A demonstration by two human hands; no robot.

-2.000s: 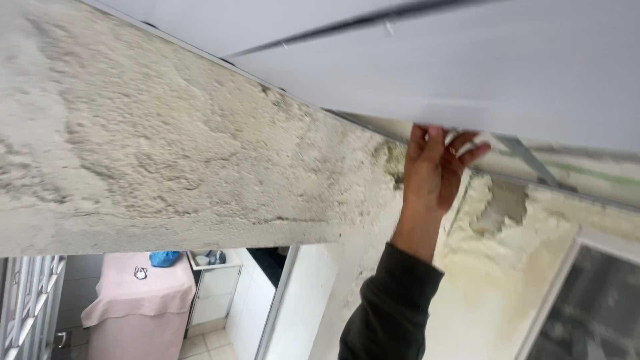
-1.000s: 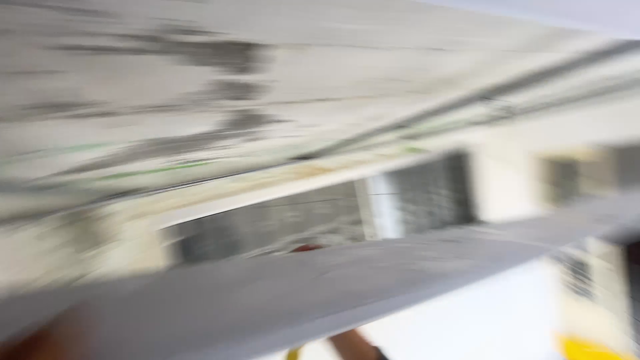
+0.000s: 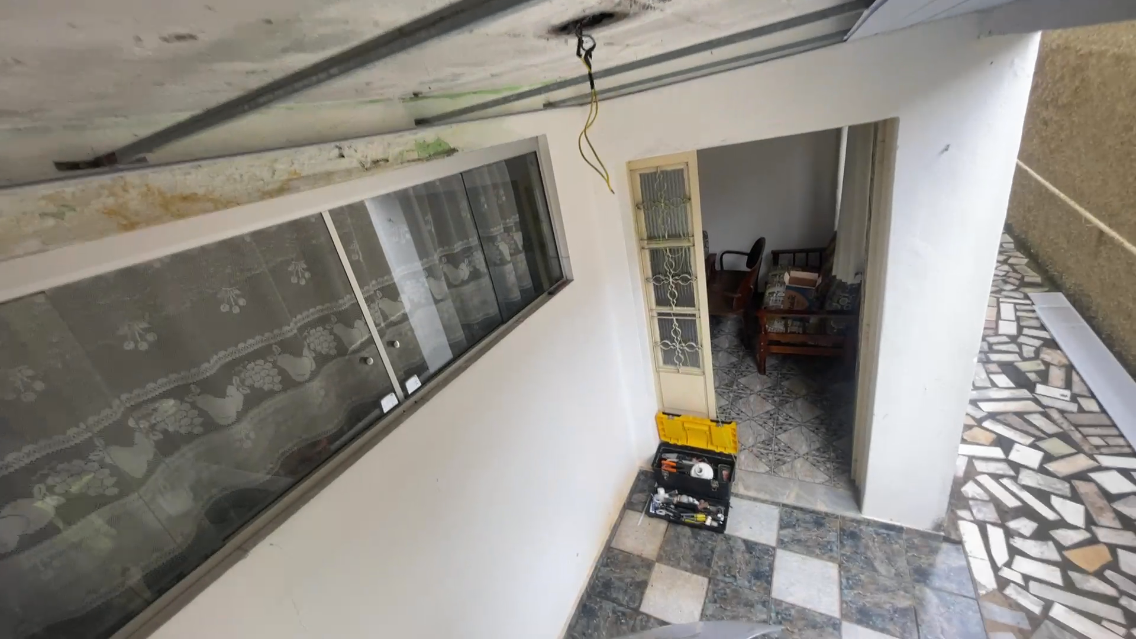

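Note:
Neither of my hands shows in the head view now. Yellow electrical wires [image 3: 589, 133] hang from a dark hole in the bare, stained ceiling [image 3: 355, 53]. Metal ceiling battens [image 3: 293, 84] run along it, one ending above the window. At the top right, the edge of a light ceiling panel [image 3: 923, 16] covers part of the battens. Below, against the wall by the doorway, an open toolbox [image 3: 697, 475] with a yellow lid holds several hand tools and a white roll.
A long sliding window [image 3: 266, 328] with lace curtains fills the left wall. Beside the doorway stands a glazed door leaf [image 3: 672, 275]; wooden chairs [image 3: 803, 311] are inside. On the mosaic paving at right lies a long pale panel [image 3: 1087, 355]. A pale edge [image 3: 701, 630] shows at bottom.
The view has swung a lot. The hand that touched the panel edge two seconds ago is out of view. The long panel that crossed the view one second ago no longer does.

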